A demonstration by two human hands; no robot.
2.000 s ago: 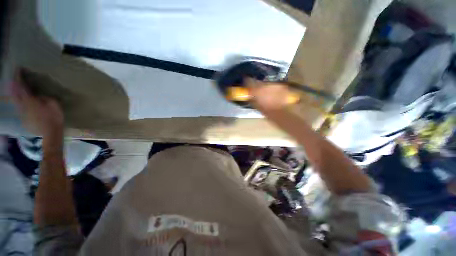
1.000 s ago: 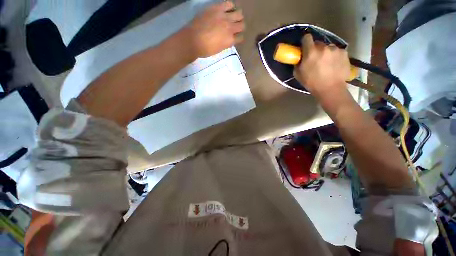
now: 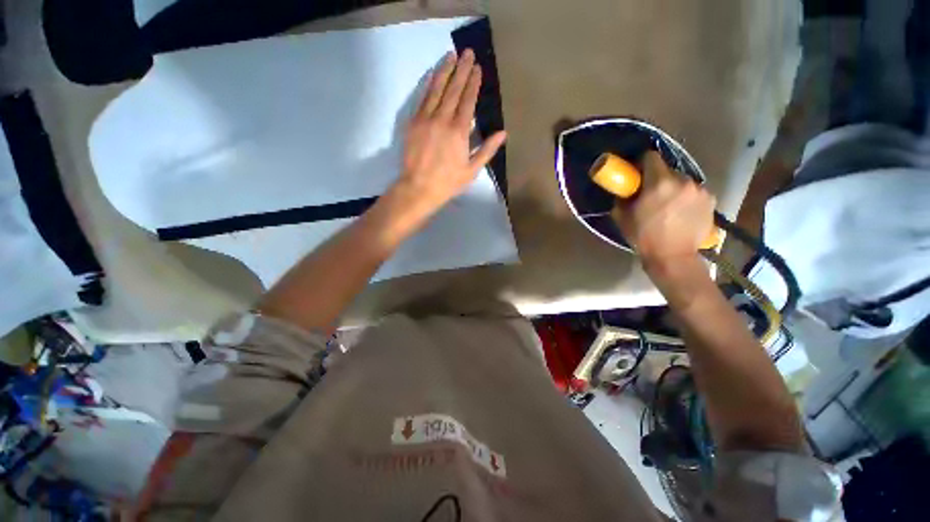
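A white garment panel (image 3: 275, 112) lies flat on the tan pressing table cover (image 3: 571, 61). A narrow black tape (image 3: 265, 218) runs along its lower part, and a wider black strip (image 3: 491, 92) lies at its right end. My left hand (image 3: 441, 148) rests on the panel, palm down and fingers spread, with fingertips and thumb at the black strip. My right hand (image 3: 668, 214) holds the orange handle of the steam iron (image 3: 602, 143), which is on the cover to the right of the panel.
Black pieces (image 3: 97, 41) lie at the upper left. White panels with black bands (image 3: 31, 224) are at the left edge. White and grey layers (image 3: 846, 219) are at the right. A hose (image 3: 767, 265) runs from the iron. A red object (image 3: 556, 352) is below the table edge.
The black strip now lies along the panel's right end. My left hand has moved down and left and lies flatter. The iron, still in my right hand, appears slightly lower in view.
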